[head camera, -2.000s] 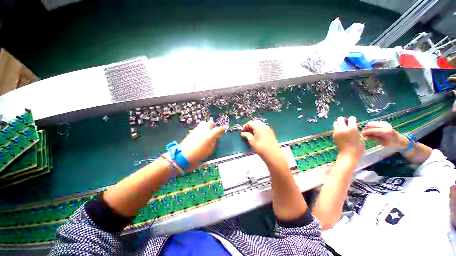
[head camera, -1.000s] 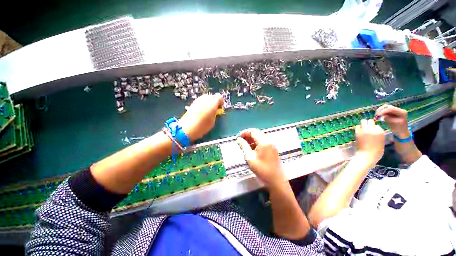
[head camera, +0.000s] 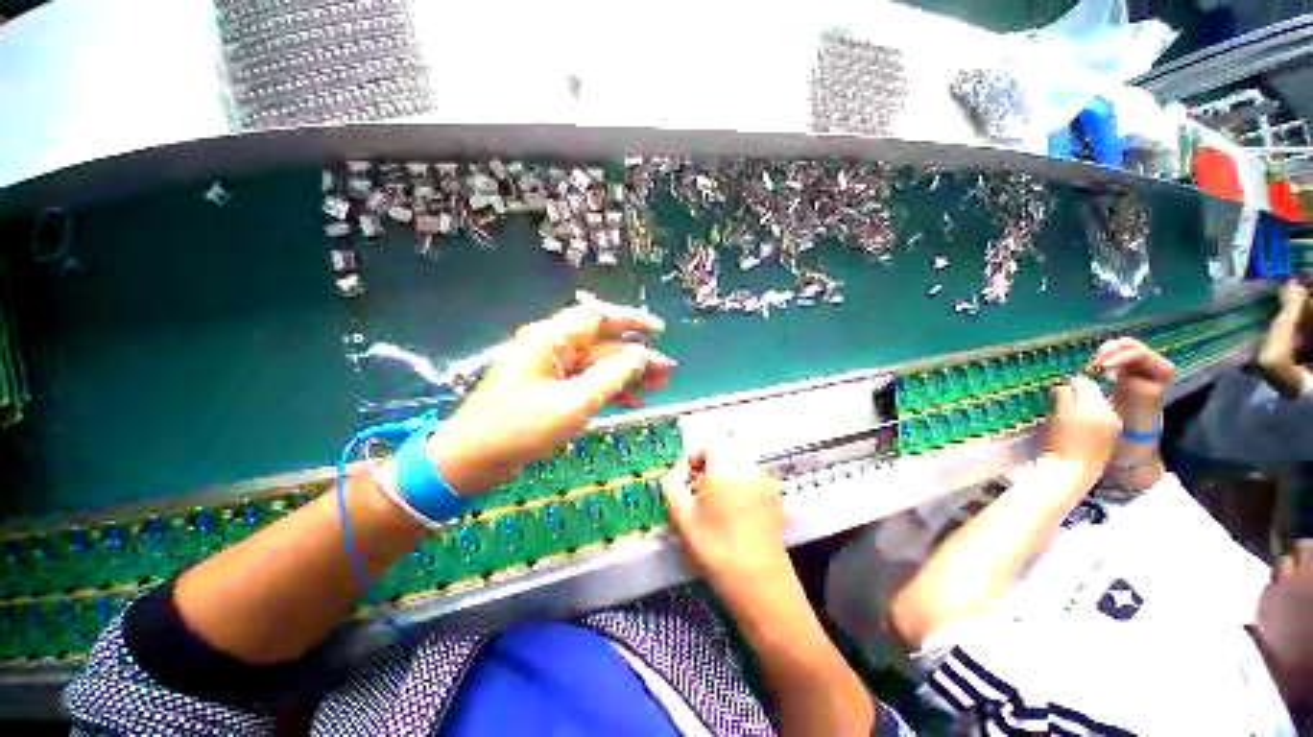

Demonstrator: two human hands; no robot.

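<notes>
My left hand (head camera: 555, 377), with a blue wrist strap, is above the green mat just behind the rail, right of a long green circuit board panel (head camera: 569, 507) with small blue parts. Its thumb and fingers are close together; a tiny dark spot shows between them, too small to name. My right hand (head camera: 727, 511) is at the panel's right end, fingers curled in; whether it holds a part is hidden. A loose heap of small silvery leaded parts (head camera: 806, 209) and chunkier silver blocks (head camera: 497, 199) lies on the mat beyond my hands.
A white plate (head camera: 785, 418) lies between my panel and another green panel (head camera: 994, 396), where a neighbour's two hands work. Grey ridged rectangles (head camera: 324, 61) and a clear plastic bag (head camera: 1102, 51) are on the white ledge. The metal rail (head camera: 835, 497) borders the front.
My left hand has moved from the heap's edge back towards the rail. My right hand has come from near the heap down to the panel's right end. The camera view has shifted.
</notes>
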